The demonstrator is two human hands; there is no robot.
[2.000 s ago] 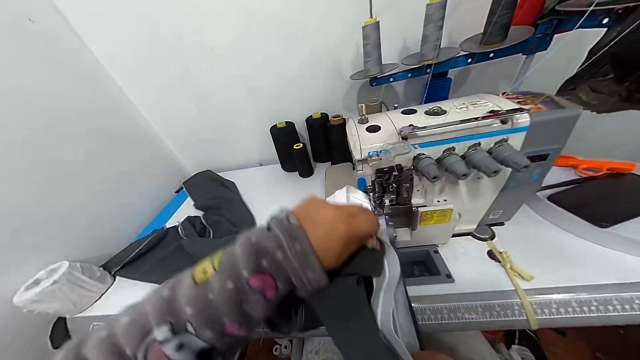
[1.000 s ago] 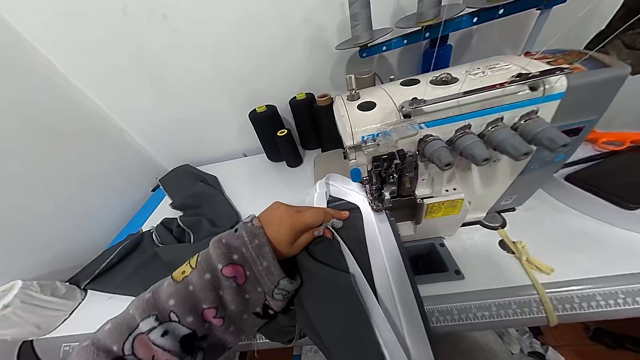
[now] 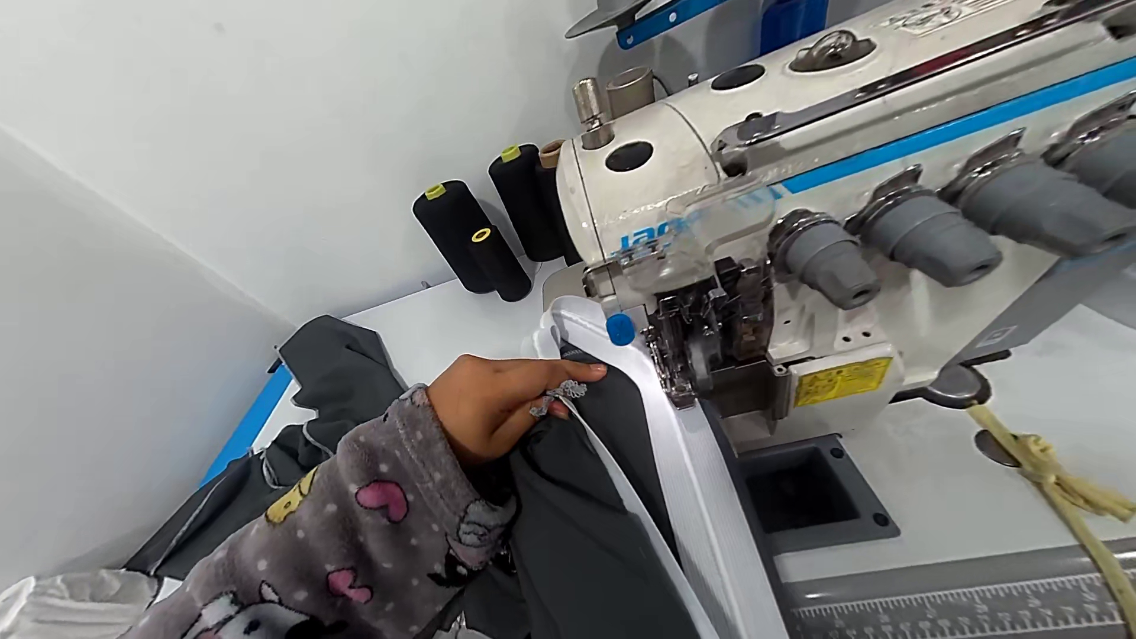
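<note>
My left hand (image 3: 501,399), in a fleece sleeve, pinches the edge of dark grey fabric (image 3: 586,524) between thumb and fingers, with a tuft of grey thread ends at the fingertips. White elastic band (image 3: 701,497) runs along the fabric and passes at the presser foot (image 3: 679,390) of a Jack overlock sewing machine (image 3: 639,204). The machine's lamp lights the band there. My right hand is out of the frame.
Black thread cones (image 3: 451,235) stand behind the machine head. More dark grey fabric (image 3: 342,373) lies at the left, beside a white cloth (image 3: 80,603). A square grey-rimmed opening (image 3: 879,519), a measuring scale (image 3: 967,608) and a knotted yellow strip (image 3: 1047,461) are at the right.
Two seconds ago my left hand was blurred close to the presser foot; since then it has come away to the left, still on the fabric. The view has moved closer to the machine.
</note>
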